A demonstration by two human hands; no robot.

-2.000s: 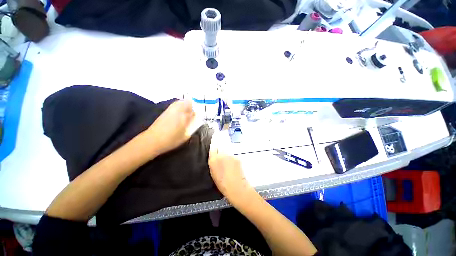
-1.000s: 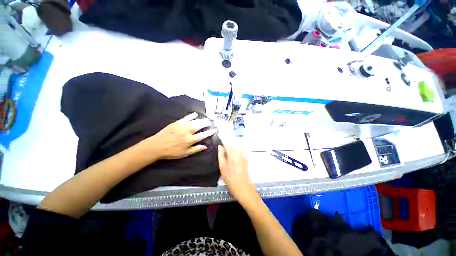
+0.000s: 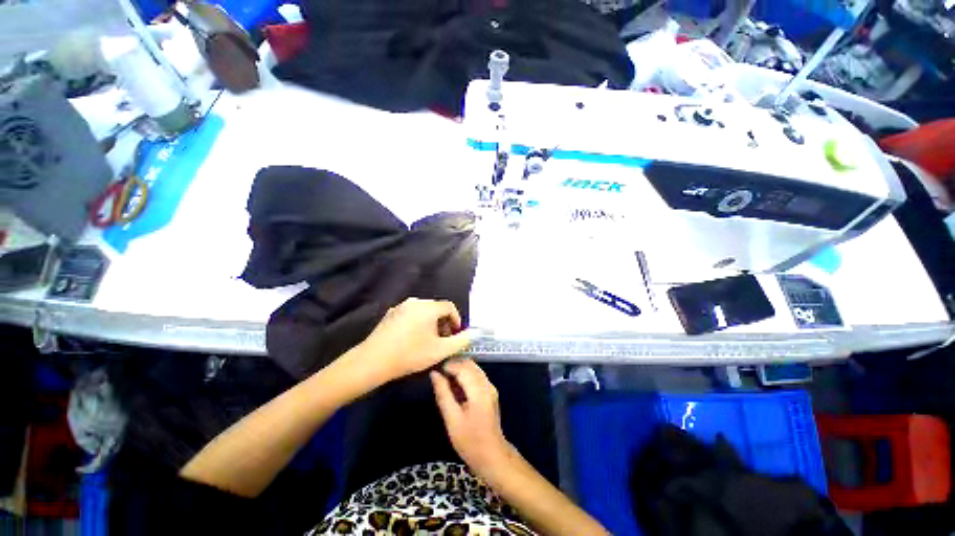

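The dark garment piece [image 3: 367, 251] lies on the white table left of the needle, its upper right corner at the presser foot [image 3: 501, 199]. My left hand [image 3: 419, 333] pinches its near edge at the table's front edge. My right hand [image 3: 466, 403] is just below, fingers bent at the same cloth edge, beyond the table front; the cloth between the fingers is partly hidden. The white sewing machine [image 3: 628, 183] with "JACK" lettering stands behind and right.
Thread snips [image 3: 607, 297], a thin dark stick [image 3: 646, 281], a phone [image 3: 720, 304] and a small dark pad [image 3: 809, 300] lie right of the needle. Scissors [image 3: 131, 199] lie far left on a blue sheet. Black cloth [image 3: 450, 47] lies behind; a blue crate [image 3: 618, 450] is below.
Both hands have moved from near the presser foot down to the table's front edge. The cloth is now bunched and folded. The view has shifted, showing more of the left side.
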